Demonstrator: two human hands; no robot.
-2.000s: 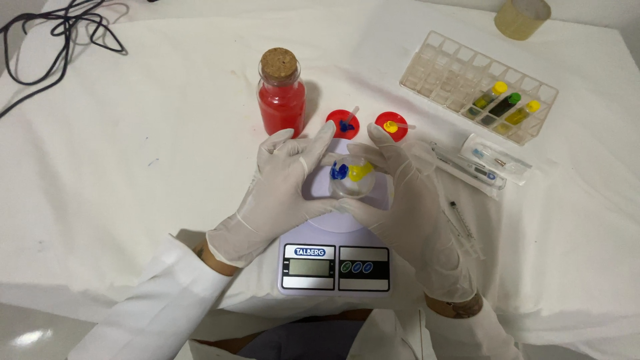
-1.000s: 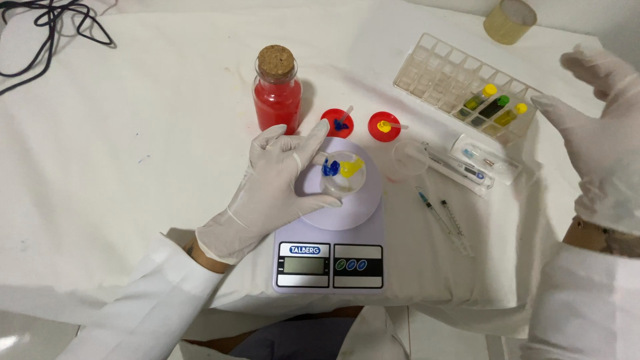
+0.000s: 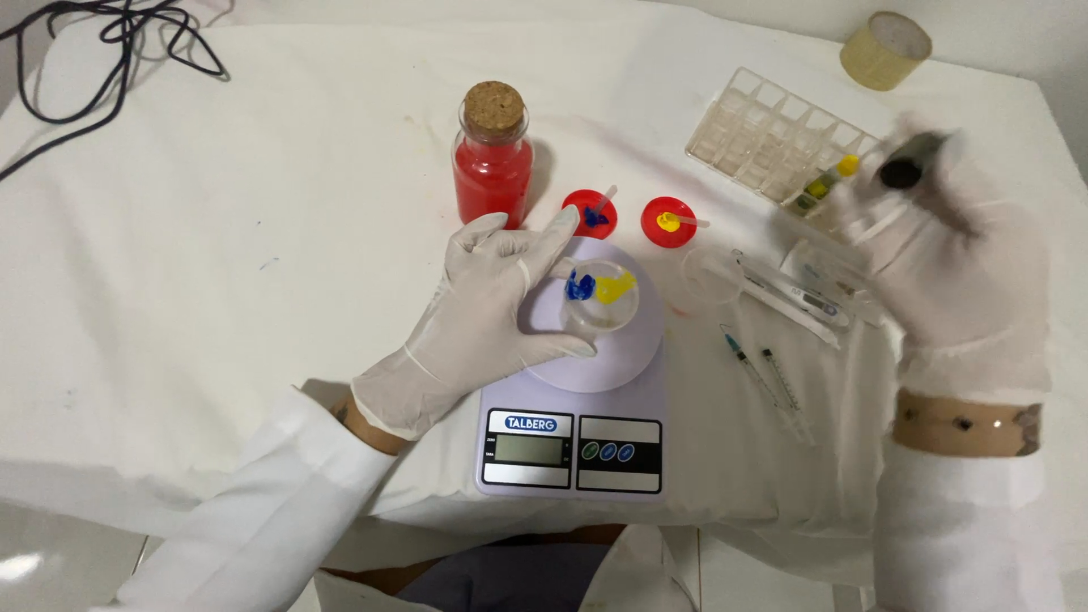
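Observation:
My gloved left hand (image 3: 489,314) steadies a small clear plastic cup (image 3: 602,297) on the round plate of a lilac Talberg digital scale (image 3: 510,395). Blue paint and yellow paint lie apart in the cup. My gloved right hand (image 3: 960,263), blurred, is raised at the right beside the test tube rack and holds a dark, round-ended object (image 3: 903,172) too blurred to name. Behind the scale are a red lid with blue paint (image 3: 586,204) and a red lid with yellow paint (image 3: 654,229), each with a small clear stick.
A corked glass bottle of red liquid (image 3: 493,178) stands behind my left hand. At the right are a clear rack (image 3: 722,127) with capped tubes, a tape roll (image 3: 884,53), a digital thermometer (image 3: 795,297), syringes (image 3: 756,378) and a clear round lid (image 3: 712,274). A black cable (image 3: 127,59) lies at far left.
My right hand has left the cup and moved right; it now holds a dark object, and a clear round lid lies right of the scale. My left hand has stayed at the cup.

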